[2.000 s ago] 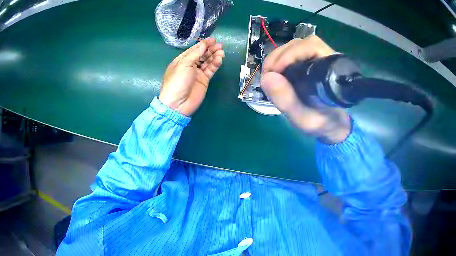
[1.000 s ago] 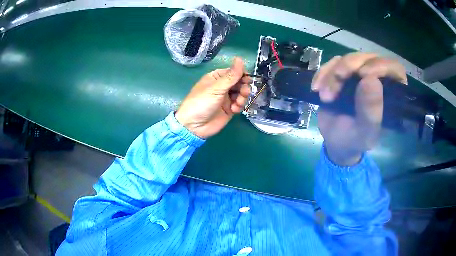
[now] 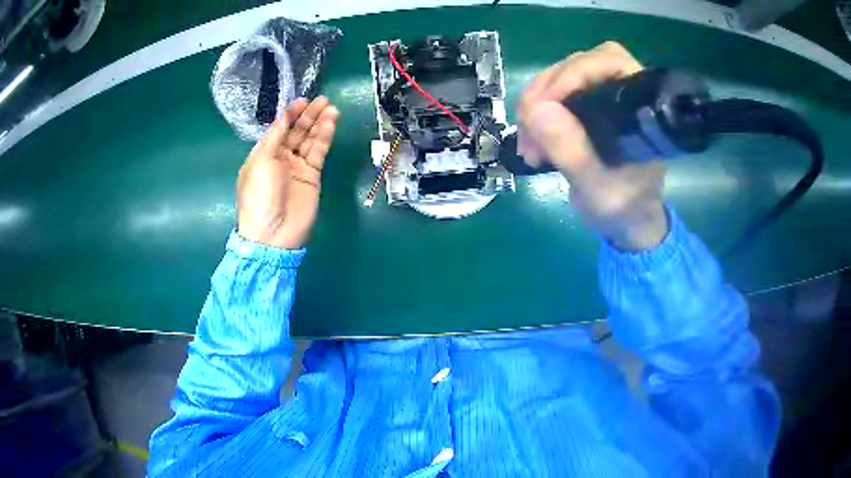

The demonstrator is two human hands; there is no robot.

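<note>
A white housing (image 3: pixel 448 203) lies on the green surface with a black internal module (image 3: pixel 443 89) inside it. A red lead wire (image 3: pixel 425 91) crosses the module. A thin multicoloured connector lead (image 3: pixel 383 170) hangs at the housing's left side. My right hand (image 3: pixel 592 140) is closed around the black electric screwdriver (image 3: pixel 644 112), whose front end points left at the housing's right side. My left hand (image 3: pixel 285 177) is palm up with fingers apart, its fingertips at the clear plastic screw bag (image 3: pixel 247 89). I see nothing held in it.
The green surface (image 3: pixel 140 243) has a pale strip (image 3: pixel 177 47) along its far edge. The black screwdriver cord (image 3: pixel 793 140) loops down at the right. A dark cable end touches the far strip above the housing. Blue smock sleeves are at both sides.
The housing and bag appear further left in view. My left hand has moved from the housing's left side back to the bag and opened. The screwdriver's front end now points at the housing's right side.
</note>
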